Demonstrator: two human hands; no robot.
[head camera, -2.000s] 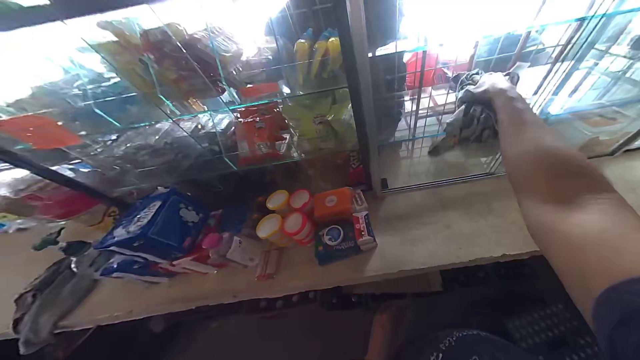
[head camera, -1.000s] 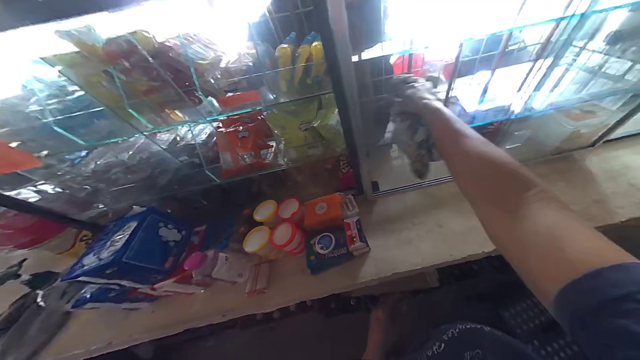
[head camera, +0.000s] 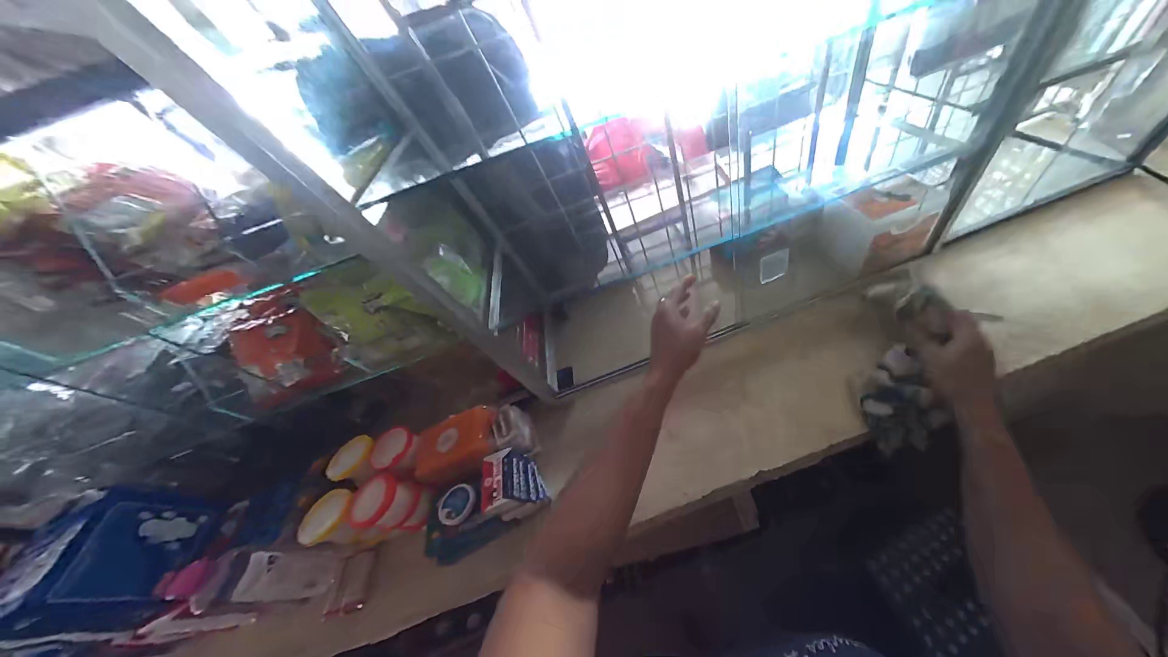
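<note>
My right hand (head camera: 949, 351) grips a crumpled, patterned grey cloth (head camera: 899, 397), which hangs over the front edge of the pale counter (head camera: 748, 401). My left hand (head camera: 683, 324) is raised with its fingers apart, holding nothing, close to the lower glass panel (head camera: 630, 342) of the display case. Whether its fingertips touch the glass, I cannot tell. To the left of my left forearm stand an orange box (head camera: 454, 444), a red, white and blue box (head camera: 513, 481) and several tubs with red or yellow lids (head camera: 374, 500).
A metal frame post (head camera: 365, 237) divides the glass case. Packaged goods (head camera: 283, 347) lie behind the glass at left. A large blue package (head camera: 137, 557) sits on the counter at far left. A dark perforated surface (head camera: 940, 575) is below the counter.
My right hand has moved from the glass to the counter at right with the cloth. My left hand has come up to the case. The view has shifted right.
</note>
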